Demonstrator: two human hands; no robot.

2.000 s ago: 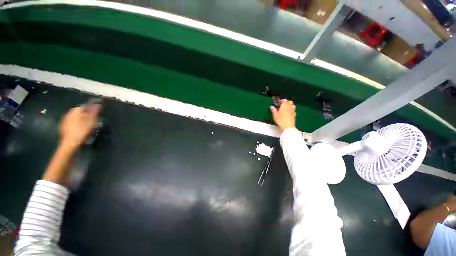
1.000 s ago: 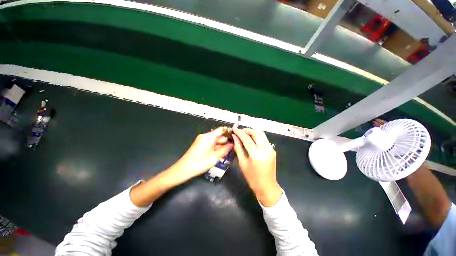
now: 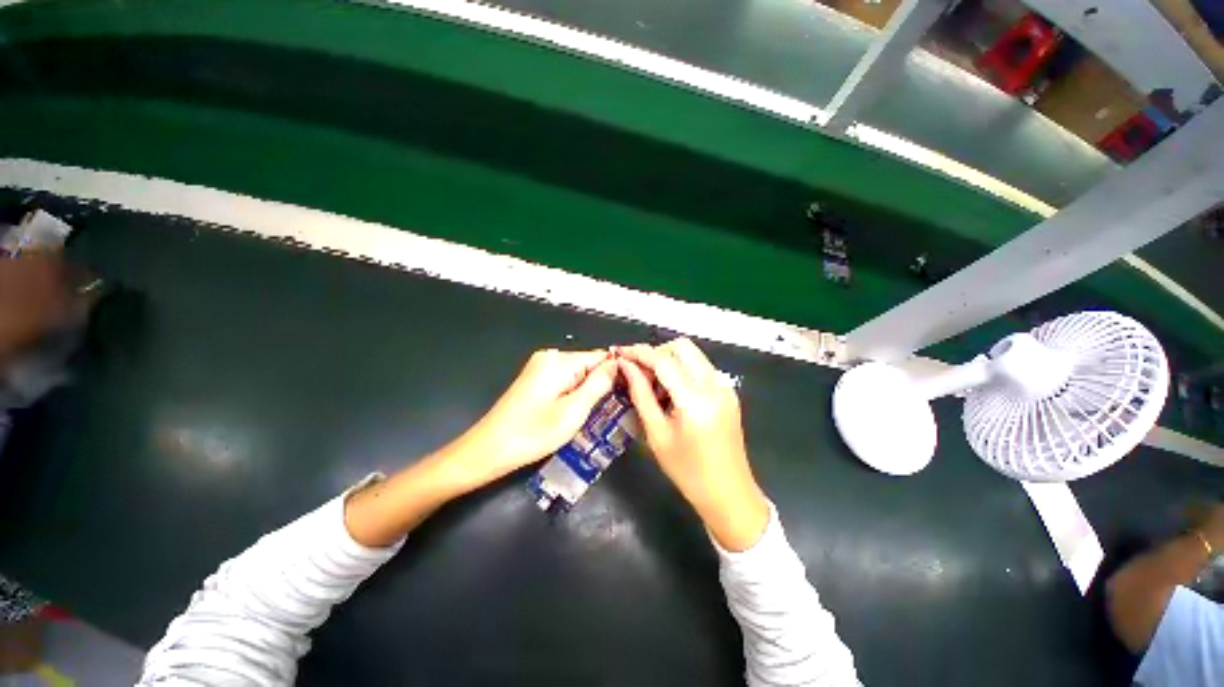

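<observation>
A blue circuit board with silver patches hangs or lies slanted below my fingertips, over the dark bench. My left hand and my right hand meet at the board's upper end. The thumbs and forefingers of both hands pinch there, and the fingers hide that end. A little white shows at the right edge of my right hand; the rest of it is hidden behind the hand.
A white desk fan stands at right, with a white strip beside it. A green conveyor carries a board beyond the bench's white edge. A white post slants at right. Other people's arms show at far left and right.
Both hands stay together at the board, and more of the board shows below them. The board at far left is no longer visible, and a blurred hand is there. The conveyor board has shifted slightly left.
</observation>
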